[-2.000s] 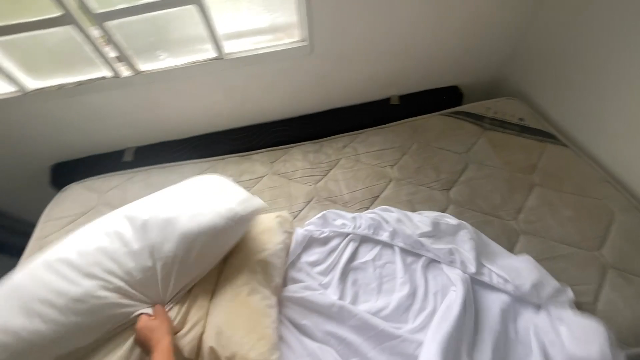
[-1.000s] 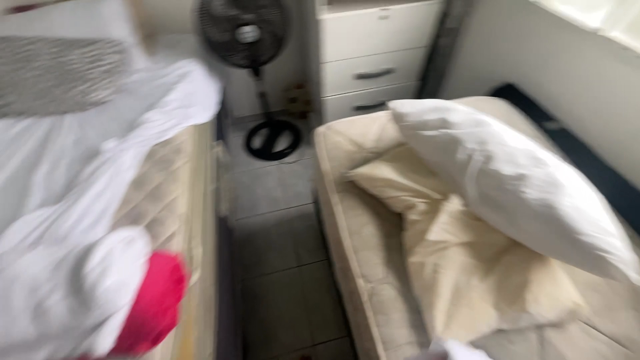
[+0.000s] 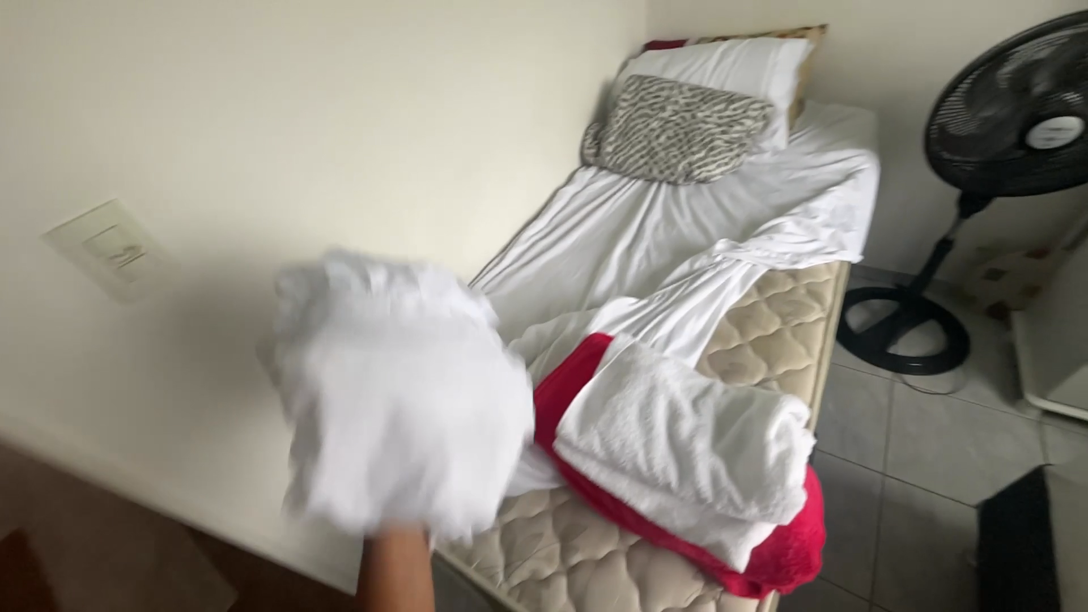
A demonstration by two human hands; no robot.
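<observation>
A bunched white cloth point(image 3: 404, 391), blurred by motion, is held up at left of centre, in front of the wall. My left forearm point(image 3: 397, 569) rises from the bottom edge into its underside, and the cloth hides my left hand and fingers. To its right, a folded white towel point(image 3: 680, 433) lies on a red cloth point(image 3: 795, 544) at the near end of a bed. Behind them a rumpled white sheet point(image 3: 629, 229) partly covers the quilted beige mattress point(image 3: 586, 552). My right hand is out of view.
A zebra-patterned cushion point(image 3: 684, 127) leans on a white pillow point(image 3: 731, 64) at the bed's far end. A black pedestal fan point(image 3: 943, 242) stands on the tiled floor point(image 3: 926, 433) to the right. A switch plate point(image 3: 115, 251) is on the left wall.
Two seconds ago a hand gripped a white pillow over the other mattress; now my left arm holds up a bunched white cloth. The view has swung across to the second bed.
</observation>
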